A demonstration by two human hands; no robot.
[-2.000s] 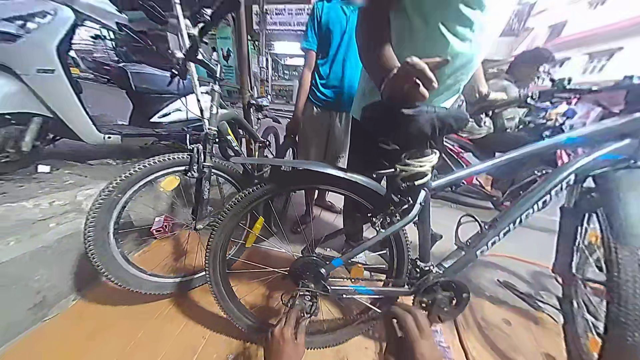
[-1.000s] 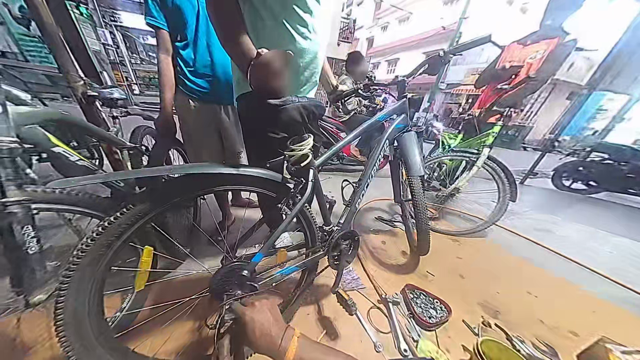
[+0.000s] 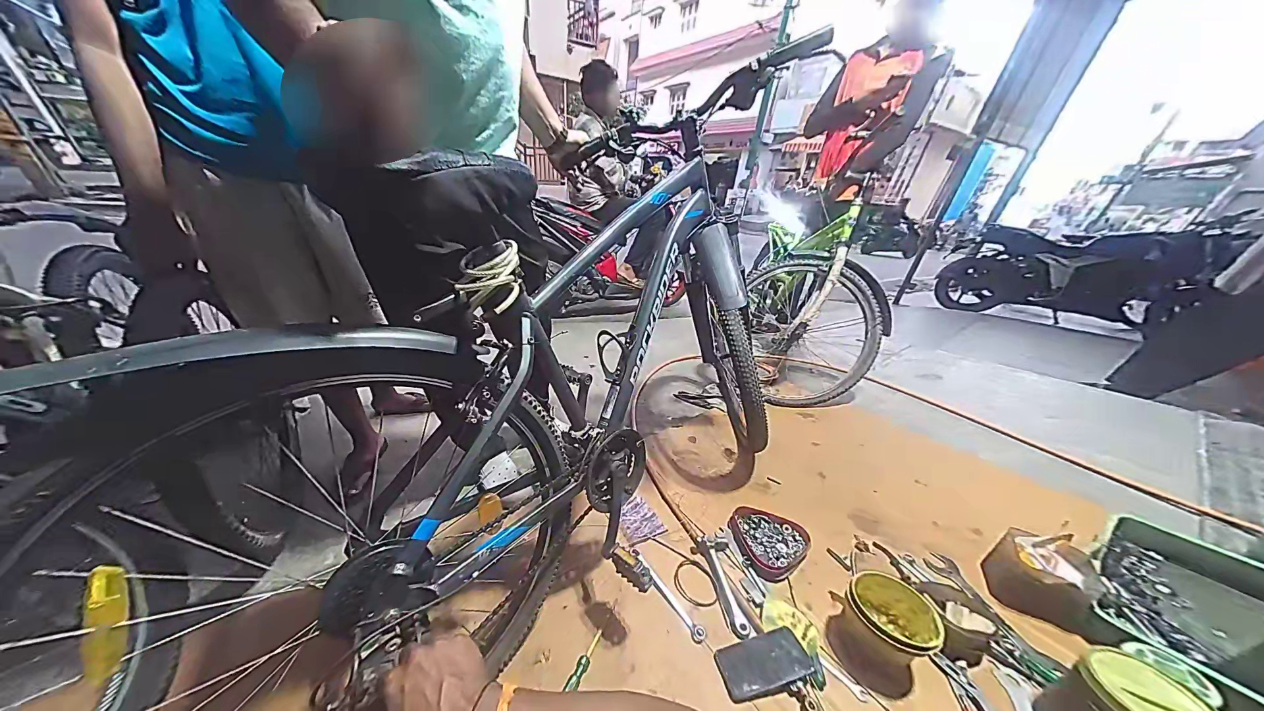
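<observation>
A grey and blue bicycle (image 3: 652, 296) stands in front of me, its rear wheel at the left. My right hand (image 3: 434, 673), with an orange band at the wrist, is curled against the rear derailleur (image 3: 373, 657), below the rear sprockets (image 3: 367, 591). Skin that seems to be my left hand (image 3: 262, 637) shows behind the spokes, left of the derailleur; its fingers are hidden or blurred. A yellow reflector (image 3: 104, 627) sits on the spokes. The crankset (image 3: 615, 470) and one pedal (image 3: 632, 569) are to the right of my right hand. Coiled cable (image 3: 489, 275) hangs below the saddle.
Wrenches (image 3: 729, 592), a green-handled screwdriver (image 3: 581, 671), a red tray of small metal parts (image 3: 770, 543), a yellow tub (image 3: 894, 612) and a green crate (image 3: 1185, 592) lie at the right. An orange hose (image 3: 987, 430) crosses the ground. People stand beyond the bicycle, near a green bicycle (image 3: 854, 267).
The view has swung to the right. My right hand, near the chainring two seconds ago, is now at the rear derailleur. A person in orange now stands upright behind the green bicycle.
</observation>
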